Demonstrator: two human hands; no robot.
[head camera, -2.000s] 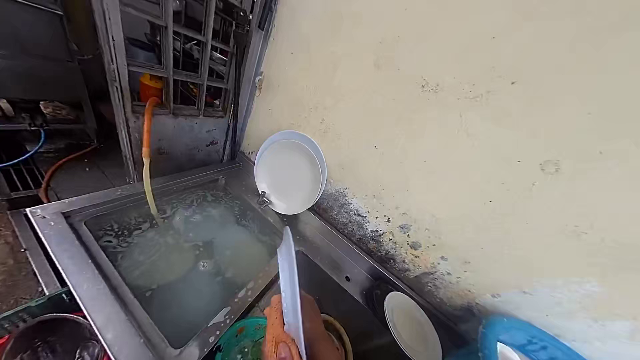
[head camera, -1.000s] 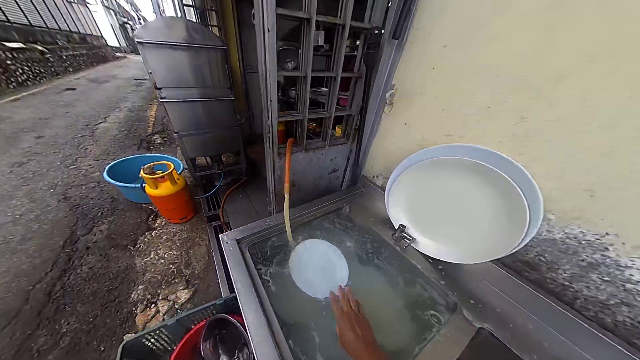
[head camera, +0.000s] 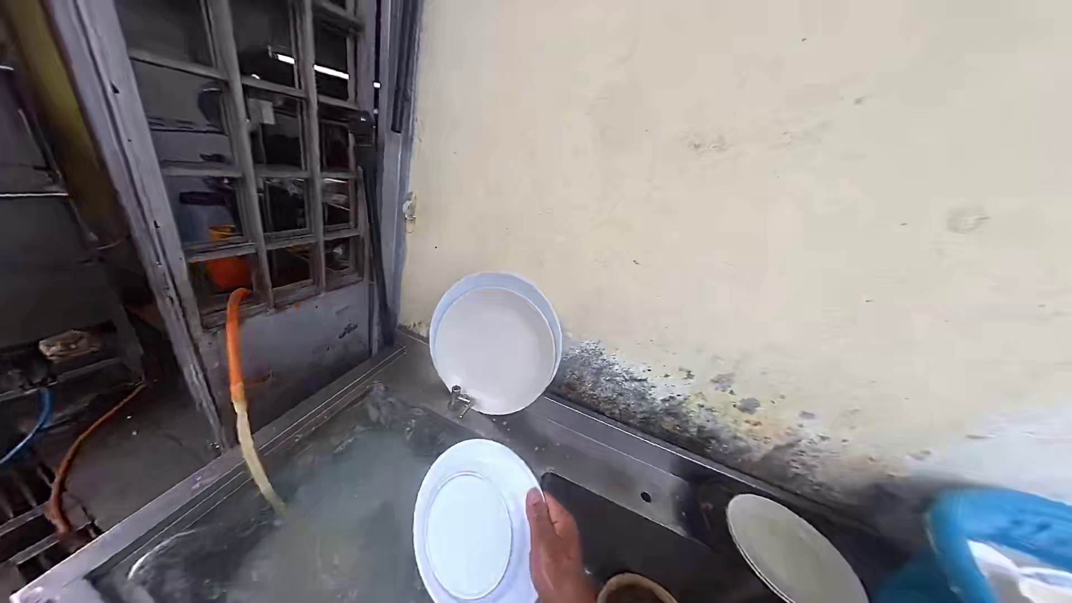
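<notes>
My right hand (head camera: 557, 548) grips the right rim of a white plate (head camera: 469, 523), thumb on the near face, above the right edge of a water-filled steel sink (head camera: 310, 469). My left hand is out of view. Behind the plate, a stack of white plates (head camera: 496, 343) leans near a small metal tap (head camera: 459, 402) at the wall. An orange hose (head camera: 235, 339) with a pale lower end runs down into the cloudy water. More pale plates (head camera: 796, 544) stand at the right of the sink unit.
A stained cream wall (head camera: 712, 209) rises behind the sink. At the left is a metal grille door (head camera: 243, 142). A blue plastic basin (head camera: 997, 528) with white items sits at the lower right, and part of a round brown rim (head camera: 636, 582) shows at the bottom edge.
A second ago one hand was over the sink by a white plate in the water; now a white plate is held up at the sink's right side. The view has swung right.
</notes>
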